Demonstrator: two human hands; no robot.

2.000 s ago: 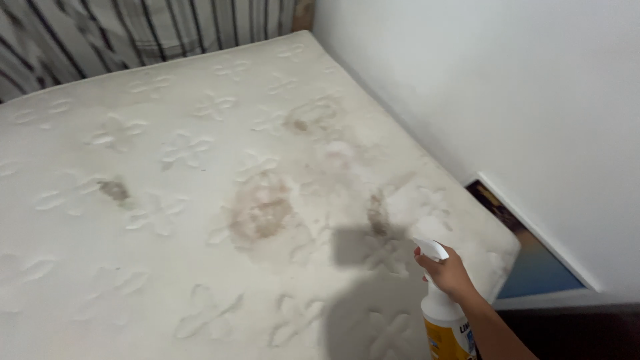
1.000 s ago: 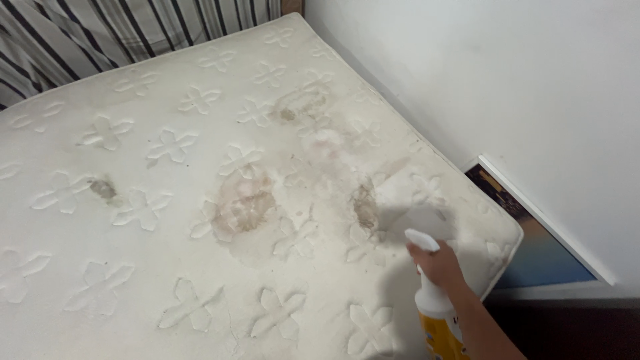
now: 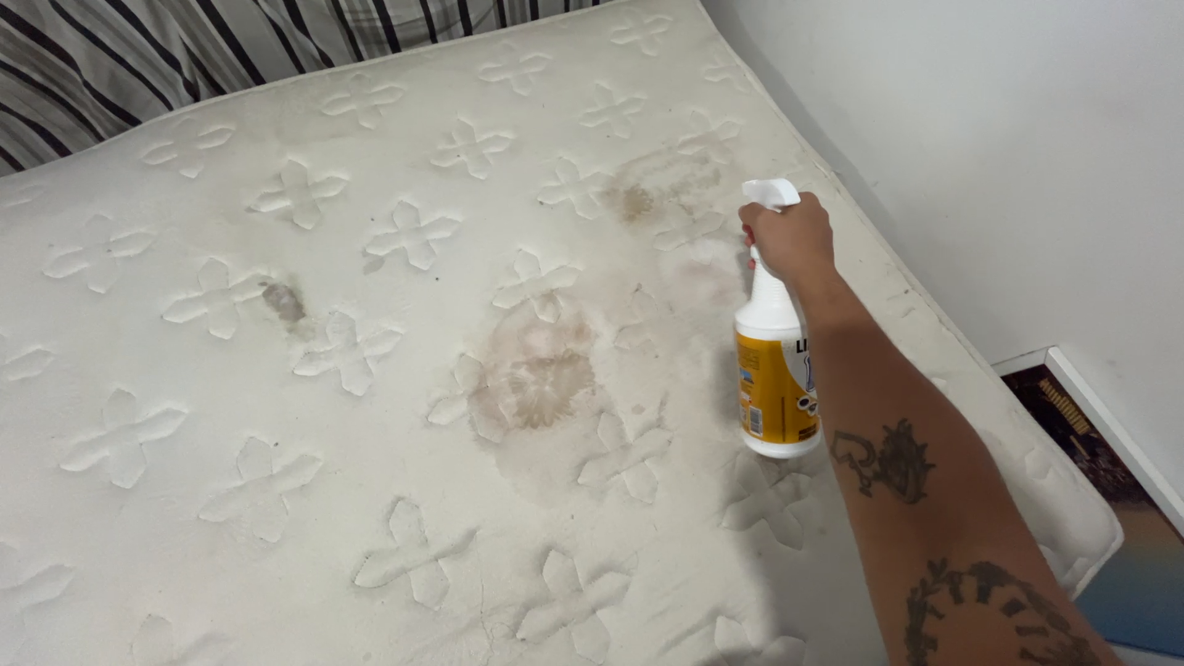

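My right hand grips the neck and trigger head of a white plastic spray bottle with an orange label. The bottle is upright over the right part of a quilted white mattress. A large brownish-pink stain lies left of the bottle, a tan stain beyond it to the upper left, and a small dark grey stain farther left. No spray shows at the nozzle. My left hand is not in view.
Black-and-white striped fabric borders the mattress's far edge. A white wall runs along the right side. Between wall and mattress corner, a framed picture leans at the lower right.
My right hand has moved farther forward over the mattress, carrying the spray bottle toward the far tan stain. More of the tattooed forearm shows.
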